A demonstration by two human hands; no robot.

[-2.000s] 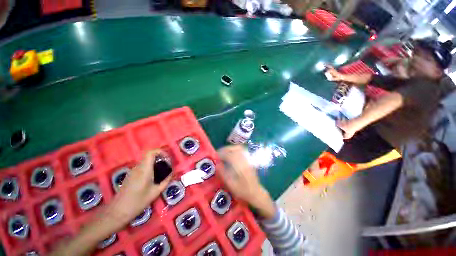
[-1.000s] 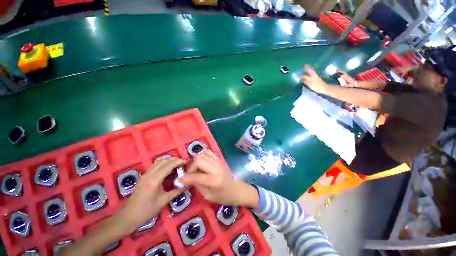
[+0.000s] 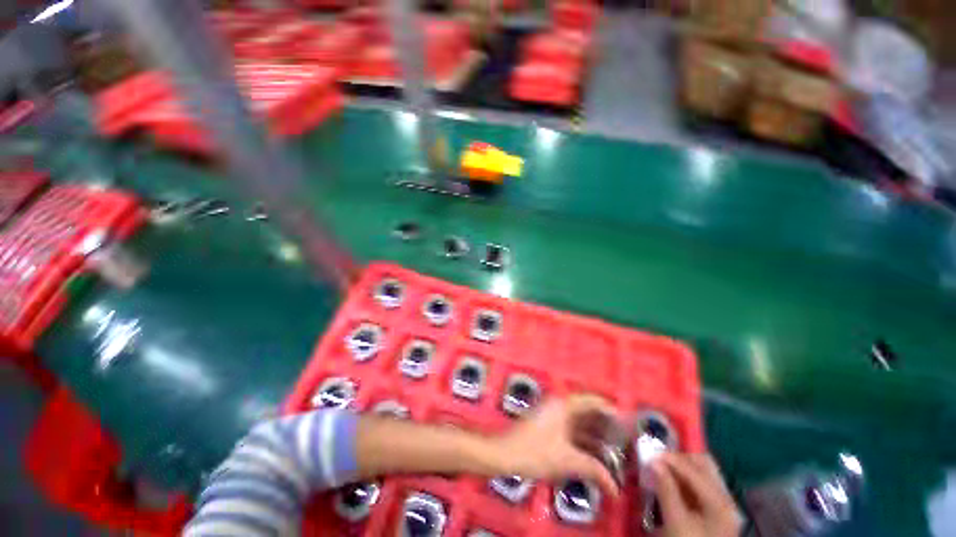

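Observation:
A large red tray (image 3: 535, 327) holds many silver-rimmed watch bodies with dark round centres, one per pocket; some back pockets are empty. My left hand (image 3: 561, 446) reaches over the tray and holds a dark watch body (image 3: 595, 428) between thumb and fingers. My right hand (image 3: 694, 495) is just right of it, blurred and partly cut off by the bottom edge, and pinches a small white wipe (image 3: 651, 449) close to the watch body. The face of the held watch is too blurred to tell.
Several dark watch bodies (image 3: 495, 256) lie on the green belt (image 3: 629, 246) behind the tray. A yellow-and-red emergency stop (image 3: 489, 163) is on the far side. A blurred whitish bottle (image 3: 786, 506) stands right of the tray. Red trays (image 3: 58, 246) are at the left.
The view has swung left, so the neighbouring worker is out of view. An extra watch body shows on the belt behind the tray. My hands still hold the watch body and wipe, slightly farther apart.

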